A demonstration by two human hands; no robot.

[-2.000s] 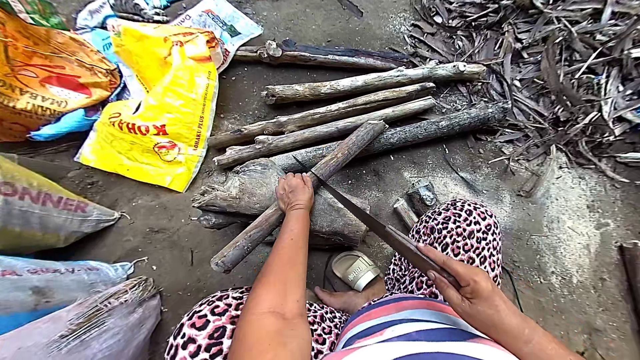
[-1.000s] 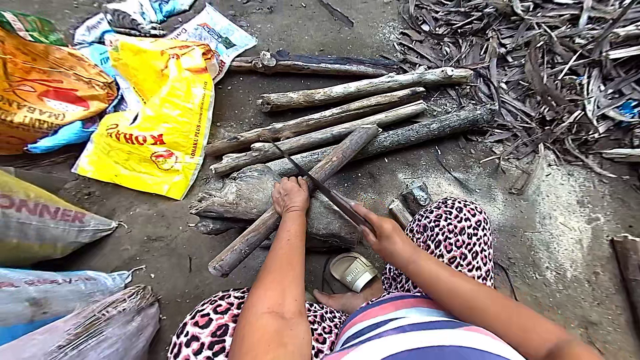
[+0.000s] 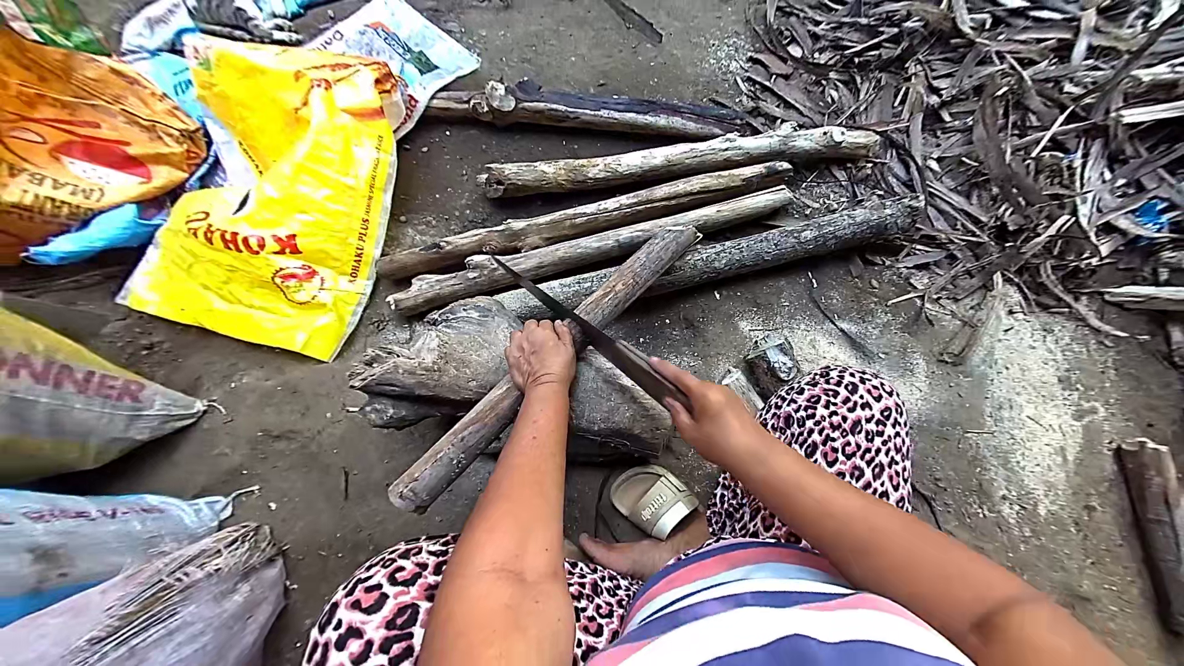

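Note:
My left hand grips a wooden pole that lies slantwise over a thick log. Just to the right of it, my right hand is closed on the near end of a handsaw. The saw's dark narrow blade crosses the pole close to my left fingers, with its tip past the pole's far side. My right fingers hide the saw's handle. Beyond the log, several wooden poles lie roughly side by side on the dirt ground.
Plastic sacks lie at the left, a yellow one and an orange one among them. Dry leaf litter is heaped at the upper right, with sawdust below it. A sandaled foot rests near the log. Another log piece lies far right.
Two seconds ago my right hand was farther back, toward my body; it moved forward with the saw and is now slightly back again. My left hand stays on the pole.

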